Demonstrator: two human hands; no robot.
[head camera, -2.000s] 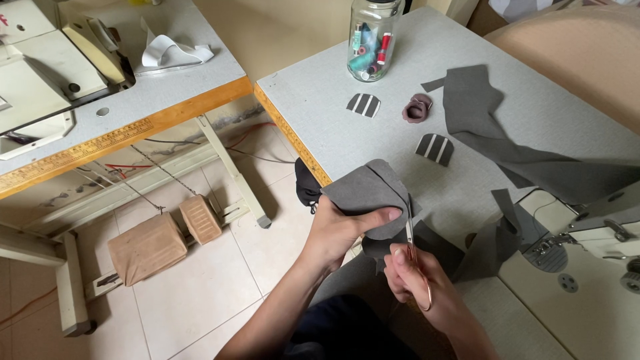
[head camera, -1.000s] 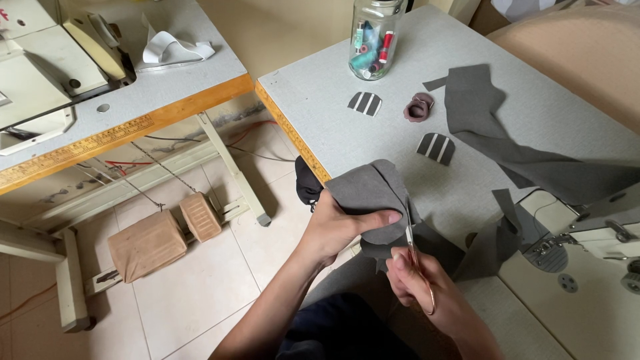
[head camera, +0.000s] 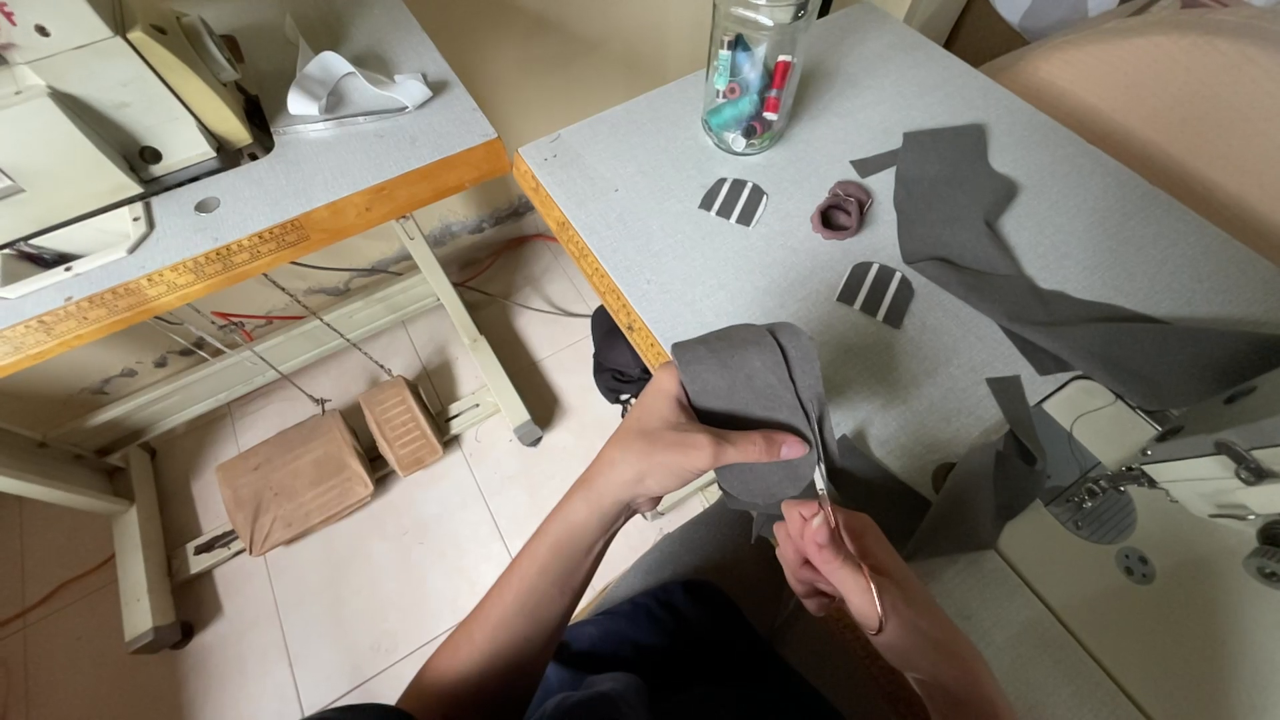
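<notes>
My left hand (head camera: 690, 440) grips a rounded piece of dark grey fabric (head camera: 745, 385), thumb on top, held over the front edge of the table. In my right hand (head camera: 825, 555) is a pair of scissors (head camera: 822, 488); their blades point away from me and lie at the right edge of the piece, and my fingers hide the handles. More grey fabric (head camera: 880, 490) hangs and lies just behind the blades. Two small dark pieces with pale stripes, one farther (head camera: 734, 202) and one nearer (head camera: 875, 292), lie on the table beyond my hands.
A glass jar of thread spools (head camera: 752, 90) stands at the back, with a ruffled mauve fabric ring (head camera: 841, 211) nearer. A long grey fabric scrap (head camera: 960, 220) reaches toward a sewing machine (head camera: 1140, 560) at right. Another machine (head camera: 90, 110) sits on the left table, above foot pedals (head camera: 295, 480).
The held fabric has shifted slightly in my left hand, and its upper edge now looks more rounded than a second ago. Both hands stay in nearly the same place.
</notes>
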